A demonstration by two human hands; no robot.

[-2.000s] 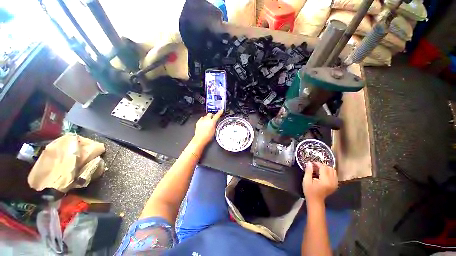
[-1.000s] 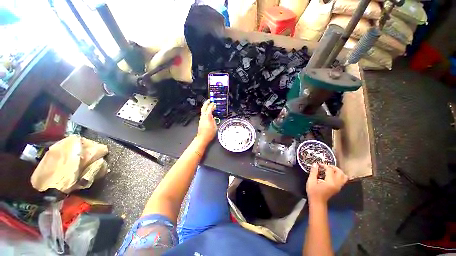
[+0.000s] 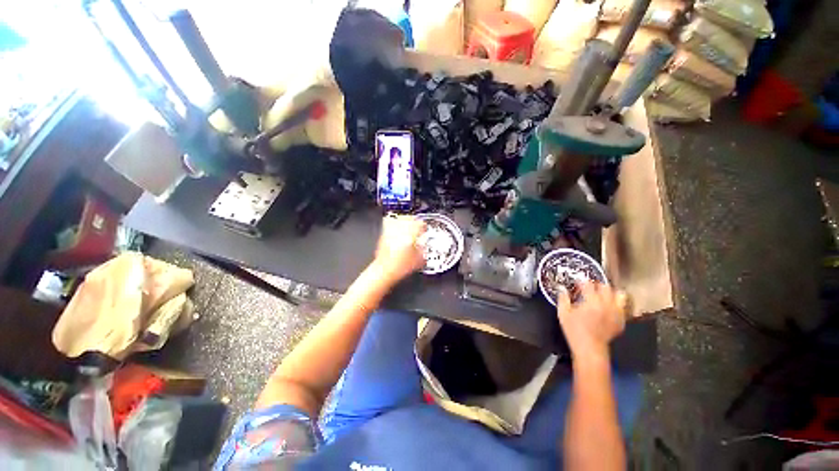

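Note:
My left hand (image 3: 401, 246) is at the left side of the left parts dish (image 3: 448, 248), its fingers over the whitish small parts. My right hand (image 3: 590, 309) reaches into the right parts dish (image 3: 550, 276), its fingertips among darker silvery pieces. Whether either hand grips a part is too small to tell. The green hand press (image 3: 531, 221) stands between and behind the dishes, with its grey metal fixture (image 3: 497, 271) on the base. The smartphone (image 3: 395, 170) stands upright with a lit screen behind my left hand.
Black plastic parts (image 3: 469, 133) are piled behind the press. A wooden side wall (image 3: 641, 230) is at the right. A second press with a drilled plate (image 3: 247, 201) stands at the left. An open sack (image 3: 534, 391) lies below the bench edge. Filled sacks and a red stool (image 3: 501, 37) are behind.
My left hand has moved from the phone to the left dish. The phone screen has changed. My right hand has stayed at the right dish, its fingers now further into it.

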